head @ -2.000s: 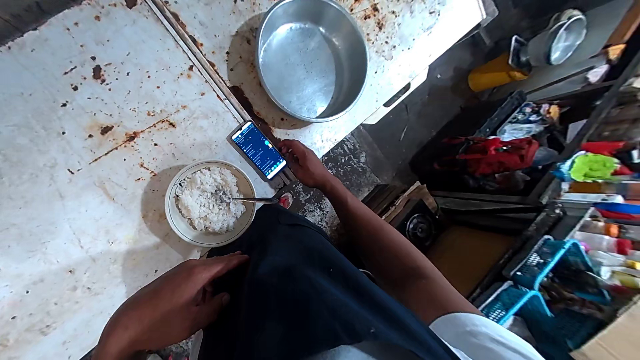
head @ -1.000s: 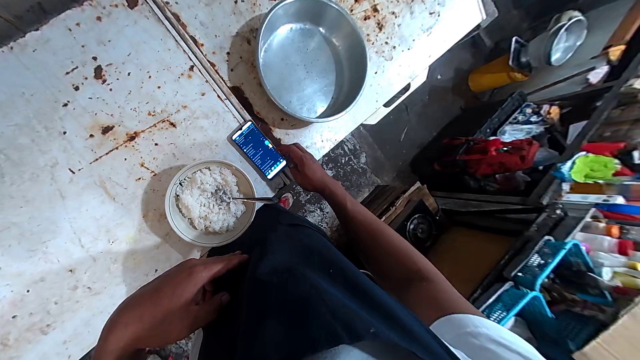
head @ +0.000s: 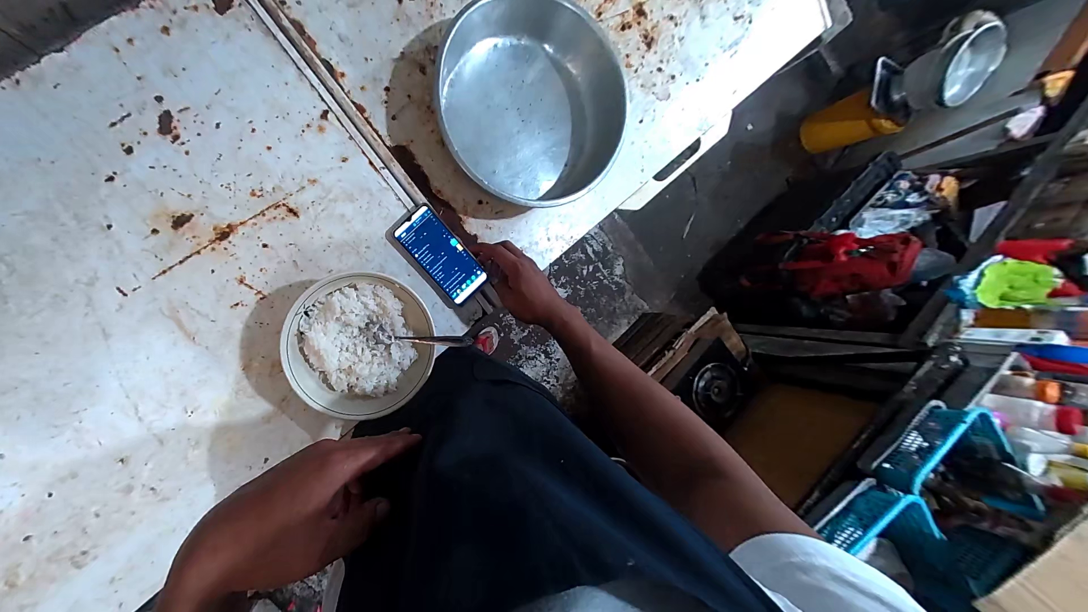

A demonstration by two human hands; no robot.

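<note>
A pale bowl (head: 293,361) of white rice (head: 353,340) stands on the rust-stained white surface, with a metal spoon (head: 433,340) stuck in the rice and its handle over the rim. At lower left, my left hand (head: 289,510) rests on the dark cloth over my leg, fingers apart, holding nothing. My right hand (head: 523,285) is at the right long edge of a lit smartphone (head: 440,255), fingers curled against it; part of the grip is hidden. The phone lies just above and right of the bowl. Behind my right hand stands a round metal pan (head: 527,110).
A metal strip (head: 340,102) runs across the white surface to the phone. On the right are a gas burner (head: 716,387), a yellow container (head: 850,123), a red bundle (head: 841,263), blue plastic baskets (head: 901,450) and several bottles (head: 1037,412).
</note>
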